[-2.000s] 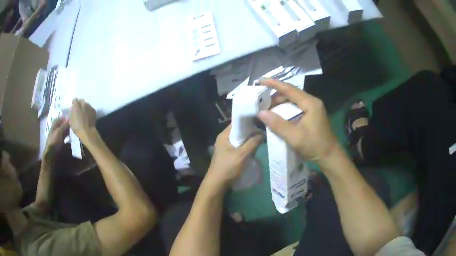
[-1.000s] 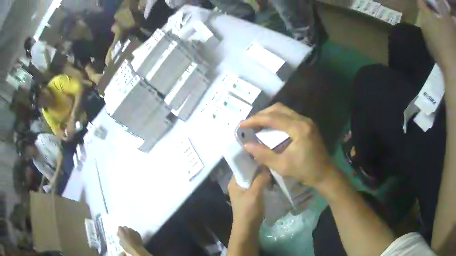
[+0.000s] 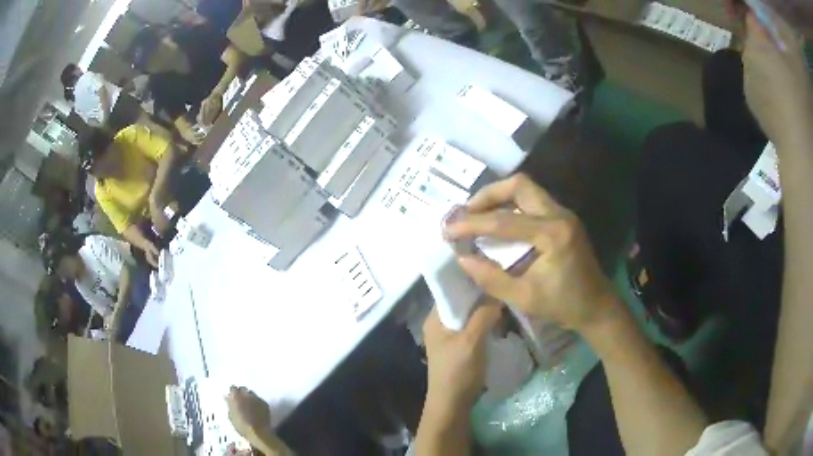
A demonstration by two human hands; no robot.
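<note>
My left hand [image 3: 459,352] grips the lower part of a smooth white handheld device [image 3: 453,294] beside the table edge. My right hand [image 3: 544,254] is over the device's head, its fingertips at the round end and hiding most of it. The right hand also holds a white retail box [image 3: 505,252]. Only part of that box shows under the fingers; the rest is hidden or blurred.
The pale table [image 3: 258,356] bears tall stacks of white boxes [image 3: 281,200], several flat boxes and a printed card [image 3: 358,283]. A brown carton [image 3: 120,387] stands lower left. People sit around; another person's open box [image 3: 758,200] is at right.
Over the two seconds the view has swung up and left to the box stacks. The right fingers have moved over the device's round end, covering the dark hole seen a second ago.
</note>
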